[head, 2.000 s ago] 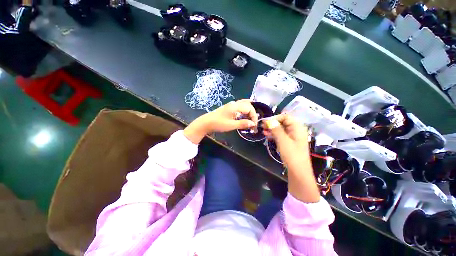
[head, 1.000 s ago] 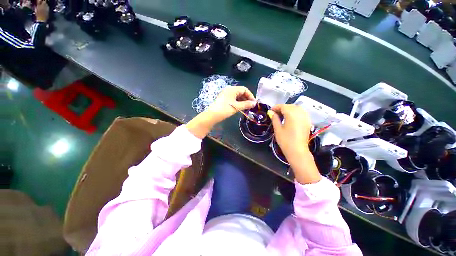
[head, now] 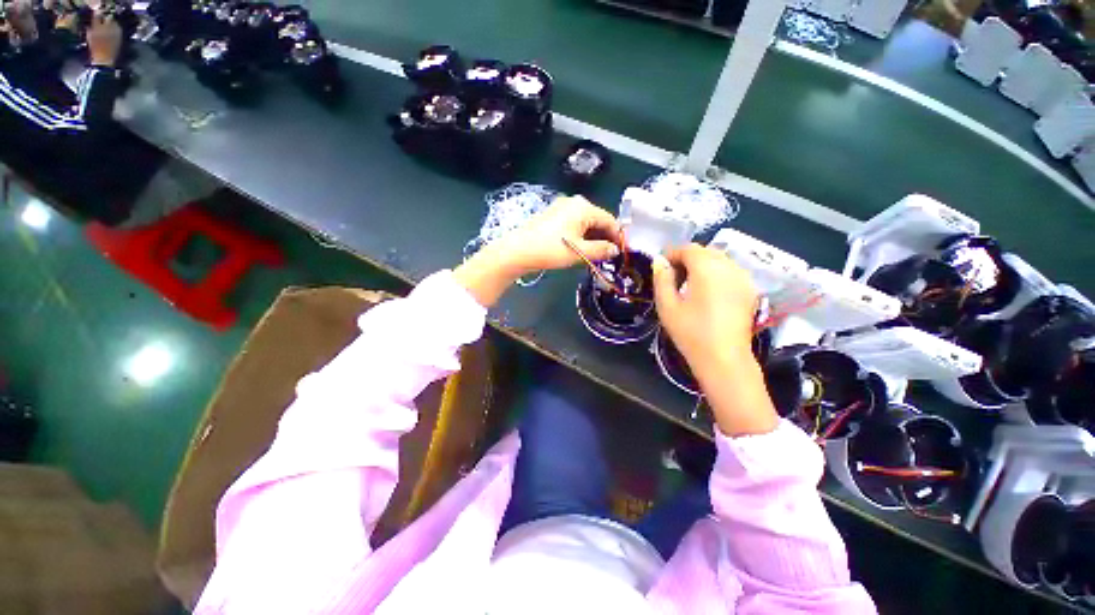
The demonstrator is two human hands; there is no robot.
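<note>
A camera housing with a black inner shell [head: 618, 315] stands upright on the bench edge in front of me. My left hand [head: 574, 237] is at its upper left side, with thumb and finger pinched on thin orange-red lead wires [head: 597, 267] that rise from the cup. My right hand [head: 699, 300] is at the cup's right rim, fingertips close together near the wires. Whether it grips a wire is too small to tell. A yellow band shows on a right fingertip.
A tangled white stringy pile [head: 516, 214] lies left of the cup, another [head: 687, 202] behind it. Black lens modules [head: 486, 117] cluster at back left. More white-and-black camera housings [head: 907, 457] line the right. A carton [head: 300, 360], a red stool [head: 186, 258] and another person's hand [head: 103, 39] are left.
Since two seconds ago, the hands have moved apart and down around the cup, and the orange-red wires now show at my left fingertips. The view has shifted slightly.
</note>
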